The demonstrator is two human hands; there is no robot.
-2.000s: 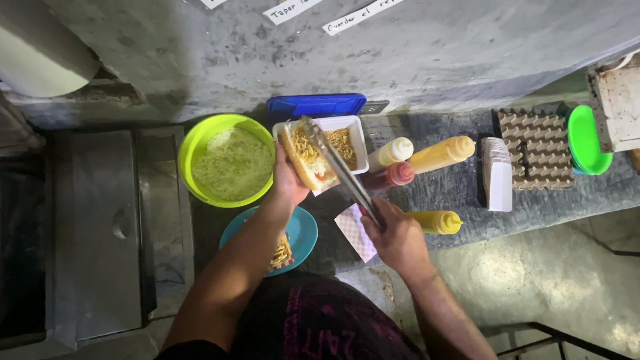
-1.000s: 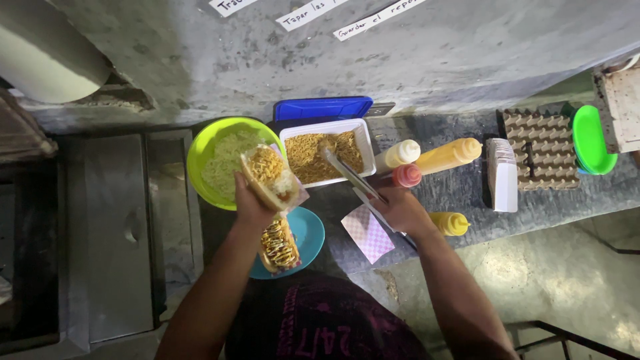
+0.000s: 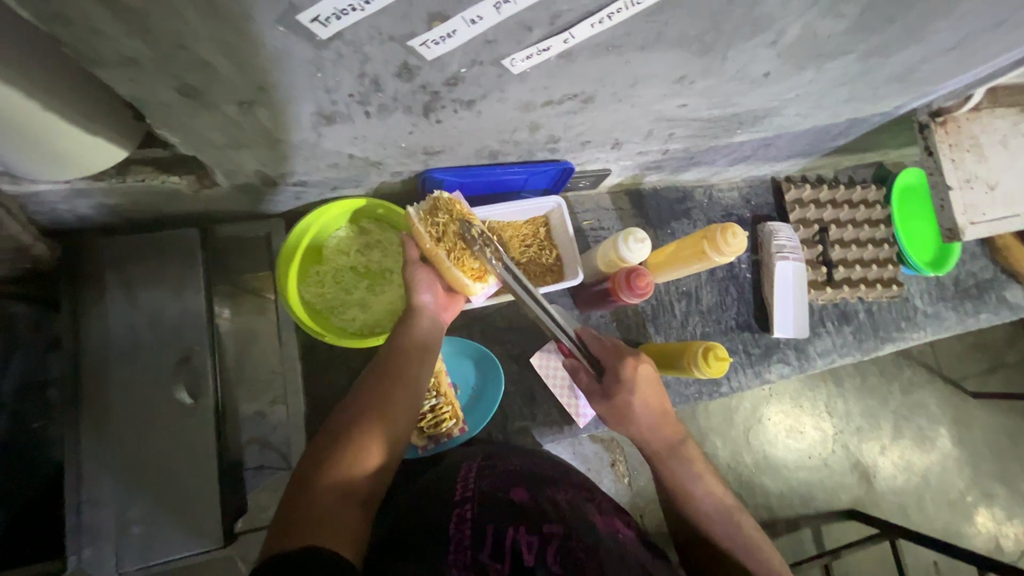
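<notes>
My left hand [image 3: 432, 284] holds a hot dog bun [image 3: 452, 244] topped with thin shoestring potato sticks, over the left end of a white plastic tub [image 3: 570, 240] of the same sticks. Metal tongs [image 3: 536, 304] are gripped in my right hand [image 3: 624, 384], their tips against the topping. A lime green bowl [image 3: 290, 280] of shredded cabbage stands left of my left hand. Nearer my body, a second topped hot dog [image 3: 440, 408] with sauce lines lies on a turquoise plate [image 3: 484, 384], partly hidden by my left forearm. A checkered paper [image 3: 564, 384] lies beside my right hand.
Squeeze bottles stand or lie right of the tub: white [image 3: 624, 250], red [image 3: 620, 288], pale orange [image 3: 696, 252] and yellow [image 3: 688, 360]. Farther right are stacked white cartons [image 3: 788, 280], egg trays [image 3: 844, 240] and a green plate [image 3: 920, 224]. A blue lid [image 3: 496, 180] leans by the wall.
Since one second ago, the bun in my left hand has moved from over the cabbage bowl to the tub's left end. The tongs' tips have moved from the tub onto the bun's topping.
</notes>
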